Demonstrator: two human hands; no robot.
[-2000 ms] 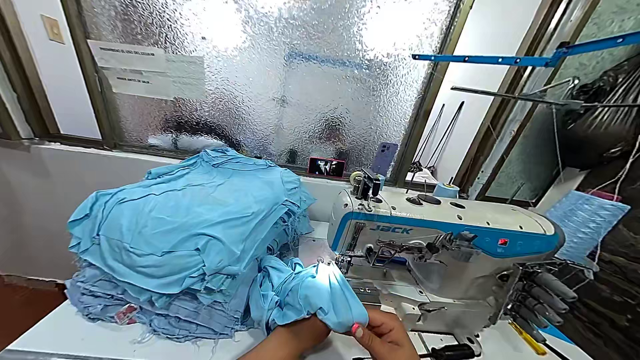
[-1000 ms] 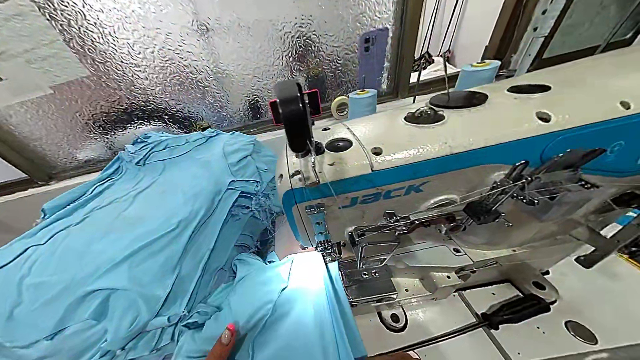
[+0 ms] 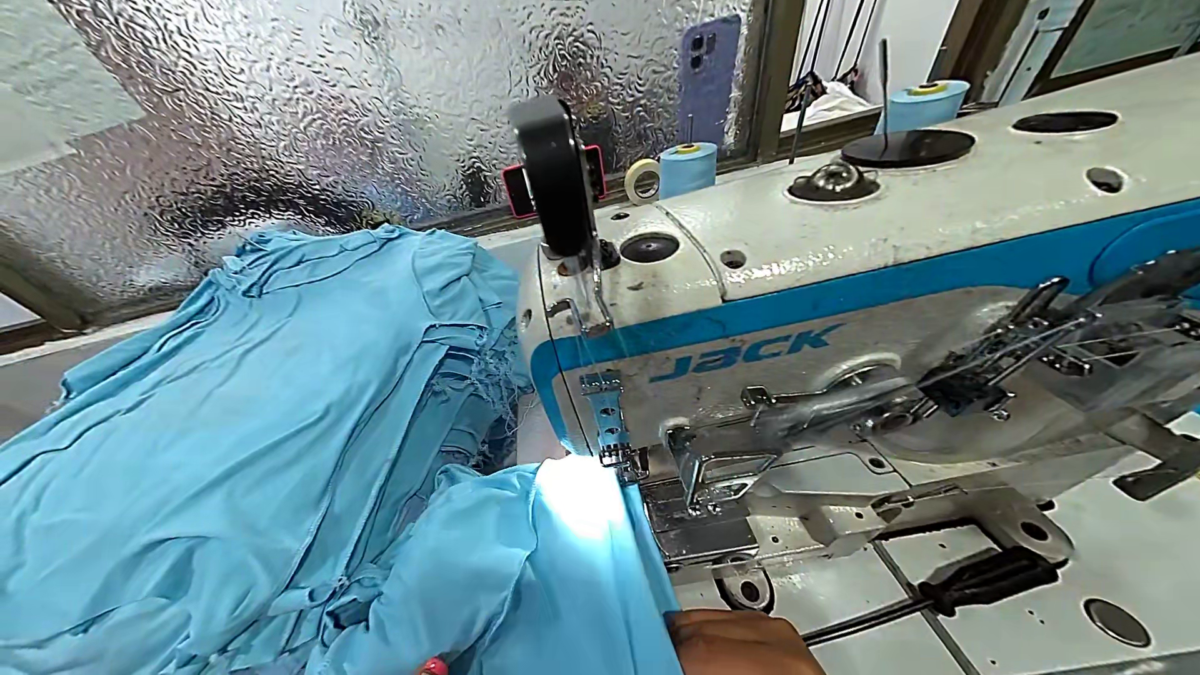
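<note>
A light blue fabric garment [image 3: 572,572] lies under the needle area of a Jack sewing machine [image 3: 750,356], lit brightly by the machine's lamp. Only a fingertip with a red nail [image 3: 434,666], seemingly of my left hand, shows on the cloth at the bottom edge. At the garment's right edge is my right hand [image 3: 741,643], its back and wrist side in view, its fingers hidden by the fabric or the frame edge. The metal presser foot area [image 3: 623,461] meets the cloth.
A tall pile of light blue garments [image 3: 244,403] with frayed edges stands left of the machine. A black-handled screwdriver [image 3: 994,579] lies on the machine bed at right. Behind are thread cones [image 3: 689,169], a tape roll [image 3: 642,181] and a phone [image 3: 710,80] against the textured window.
The view has moved much closer to the machine. Two seconds ago both hands held the bunched garment before the needle; now it lies flatter there, with the hands mostly out of view.
</note>
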